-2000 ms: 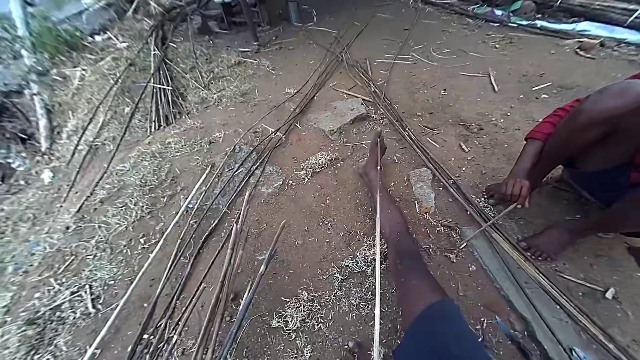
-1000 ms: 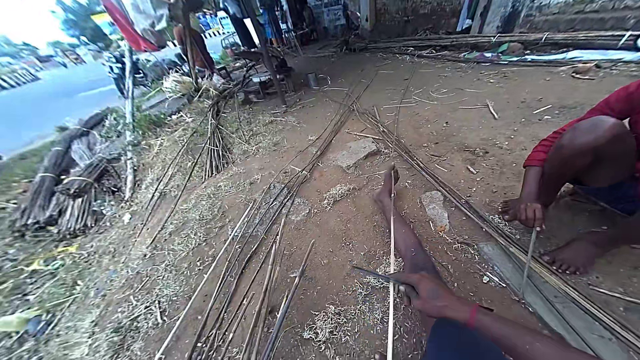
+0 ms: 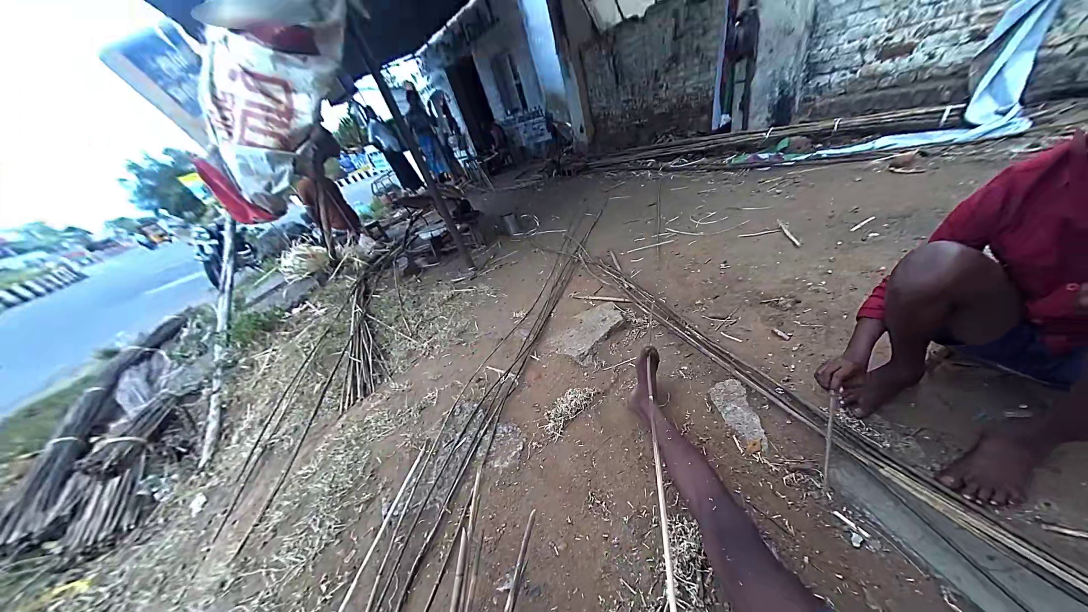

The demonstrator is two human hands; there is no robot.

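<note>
Neither my left hand nor my right hand shows in the head view. A thin pale peeled stick (image 3: 660,484) runs from the bottom edge up along my outstretched bare leg (image 3: 714,510) to my foot (image 3: 649,374); its near end is out of frame. Left of the leg, long thin dark sticks (image 3: 501,382) lie on the soil in a loose bundle. On the right, another long bundle of sticks (image 3: 765,387) slants past a flat stone (image 3: 738,415).
A co-worker (image 3: 1011,255) in a red shirt squats at right, holding a thin stick (image 3: 830,442) upright. Pale shavings (image 3: 571,408) and a flat stone (image 3: 591,331) lie ahead. Tied stick bundles (image 3: 76,442) and a wooden post (image 3: 223,340) stand at left, near a road (image 3: 144,280).
My hand with the dark tool, seen over the leg a second ago, has gone out of view. The pale stick still lies along the leg. The view has tilted up.
</note>
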